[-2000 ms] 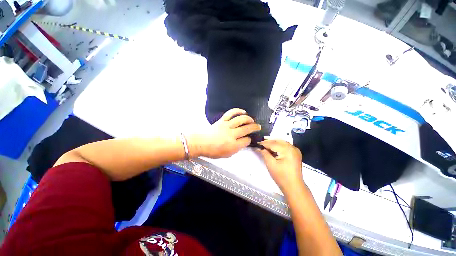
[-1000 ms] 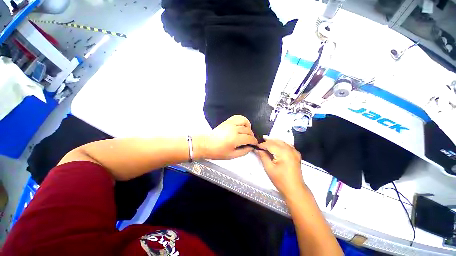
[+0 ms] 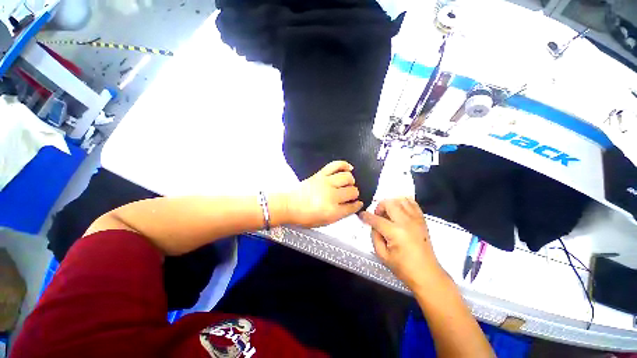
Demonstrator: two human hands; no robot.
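Note:
A black garment panel point(image 3: 328, 105) lies on the white table left of the needle area, its near end under my left hand. My left hand point(image 3: 330, 196) has curled fingers closed on the panel's near end. My right hand point(image 3: 398, 231) is beside it, thumb and index fingertips close to the left fingertips at the cloth's corner; whether it pinches cloth is hidden. The presser foot and needle point(image 3: 388, 145) of the white sewing machine point(image 3: 552, 143) are just beyond my hands. The panel's far end joins a crumpled black heap point(image 3: 258, 28).
Small black cut pieces point(image 3: 489, 196) lie under the machine arm. Two pens point(image 3: 476, 259) lie right of my right hand. A measuring tape point(image 3: 335, 255) runs along the front edge. A dark rectangle point(image 3: 614, 283) with a cable is far right. Black cloth point(image 3: 105, 206) is at left, near blue crates.
The thin black strip seen between my hands a second ago no longer shows. My right hand has shifted slightly down and right, its fingers more curled. The panel stays beside the needle.

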